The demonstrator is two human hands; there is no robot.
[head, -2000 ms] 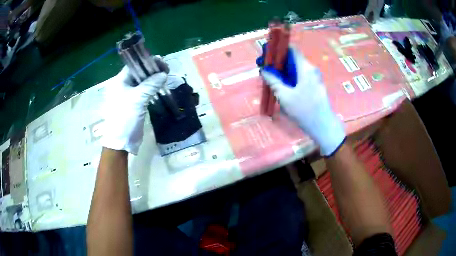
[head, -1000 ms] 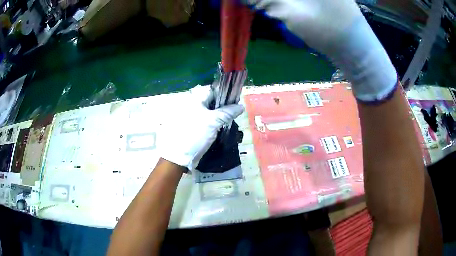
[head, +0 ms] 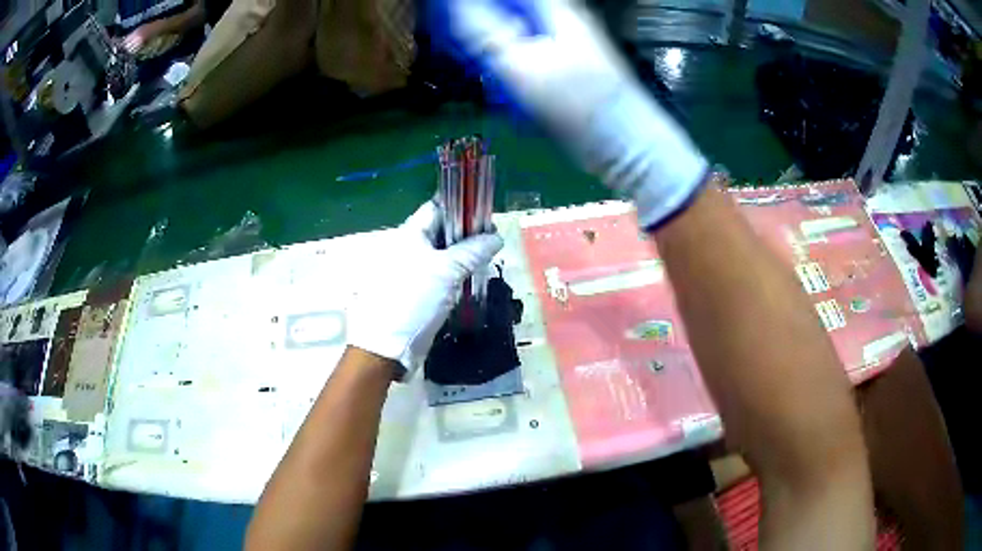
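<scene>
My left hand [head: 436, 280], in a white glove, is closed around an upright bundle of silver metal strips [head: 466, 194] with red showing among them. The bundle stands over a black cloth [head: 474, 350] with a pale pad [head: 474, 390] showing below it. My right hand [head: 528, 54], in a white glove with blue palm and fingers, is raised above and right of the bundle. It is blurred and partly cut off by the top edge, so I cannot tell whether it holds anything.
The bench has a white covering [head: 215, 377] at left and a pink-red one [head: 614, 366] at right. Red sticks [head: 743, 517] lie in a carton low right. A green surface [head: 269, 172] lies beyond, with a brown box [head: 253, 54]. Another person's arm [head: 167, 27] shows top left.
My right hand has moved up and left. The red sticks it held now show among the silver strips in my left hand. My left hand stays over the cloth.
</scene>
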